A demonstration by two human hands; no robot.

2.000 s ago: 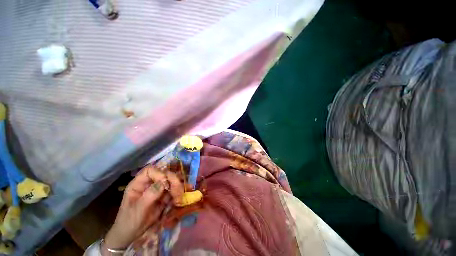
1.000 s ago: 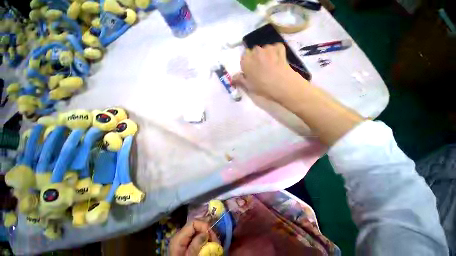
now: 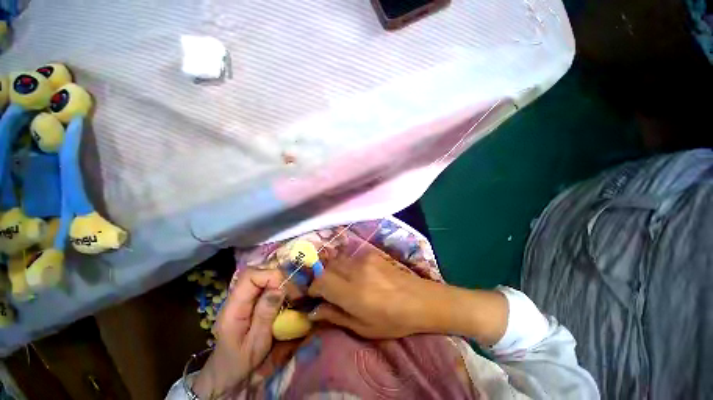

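A plush piece (image 3: pixel 291 323) with yellow padded ends and a blue strip is held over my lap. Its upper yellow end shows dark lettering. My left hand (image 3: pixel 254 312) pinches it from the left, thumb and finger together near the lower yellow end. My right hand (image 3: pixel 363 293) is at its right side, fingers curled against the blue strip and the lower end. A fine pale thread (image 3: pixel 332 239) runs slanting from the piece up past the right fingers. I cannot make out a needle.
Finished plush pieces (image 3: pixel 41 186) lie at the table's left. A white block (image 3: pixel 204 57) lies on the striped tablecloth (image 3: pixel 258 101). Part of a smartphone (image 3: pixel 406 9) shows at the top edge. A large grey fabric sack (image 3: pixel 618 258) stands at the right on the green floor.
My right hand, reaching over the table by the phone one second ago, is now back at the piece over my lap. The view has tilted down. The snips and bottle are out of view.
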